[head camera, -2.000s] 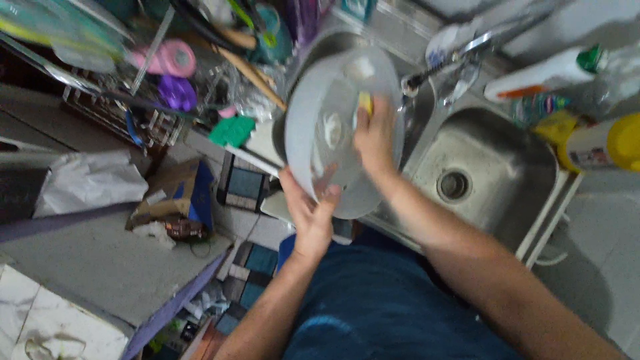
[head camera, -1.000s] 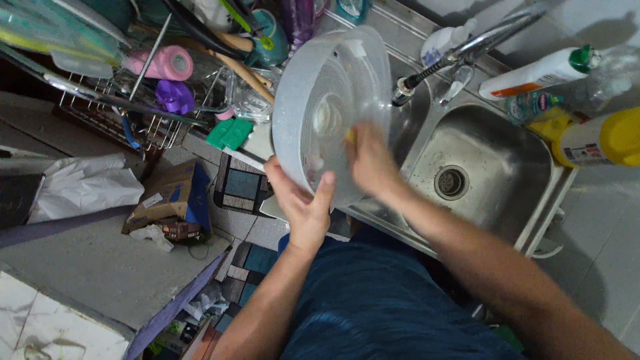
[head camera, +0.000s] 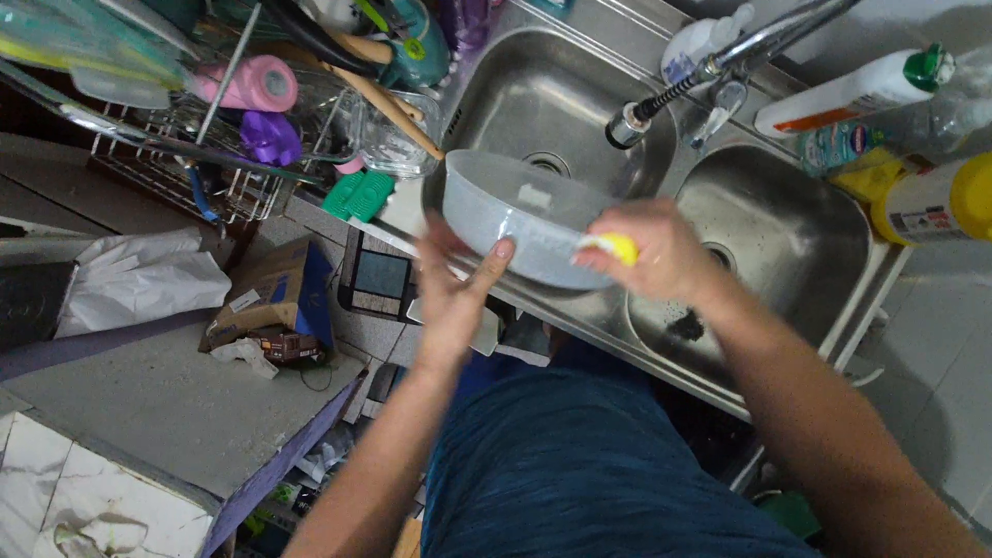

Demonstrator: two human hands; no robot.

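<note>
A translucent plastic bowl [head camera: 511,209] is tilted over the front edge of the left steel sink basin [head camera: 496,77]. My left hand [head camera: 457,287] grips the bowl's near left side, its thumb on the outer wall and its fingers blurred. In my right hand [head camera: 651,248] is a yellow sponge [head camera: 618,246], held against or close to the bowl's right end; whether it touches is unclear. Above the left basin hangs the black and chrome spray head [head camera: 626,125] of the faucet. Dark residue [head camera: 685,325] lies in the right basin [head camera: 783,232] near its drain.
To the left stands a wire dish rack [head camera: 194,174] with a pink bottle [head camera: 267,83] and wooden-handled utensils. A glass container [head camera: 399,136] and green silicone pieces [head camera: 359,195] are beside the left basin. Bottles, including a white one with a green cap [head camera: 852,91], line the back right.
The bowl has tipped from showing its inside to showing its outer wall, and sits lower over the sink. My right hand with the sponge has moved from inside the bowl to its right end.
</note>
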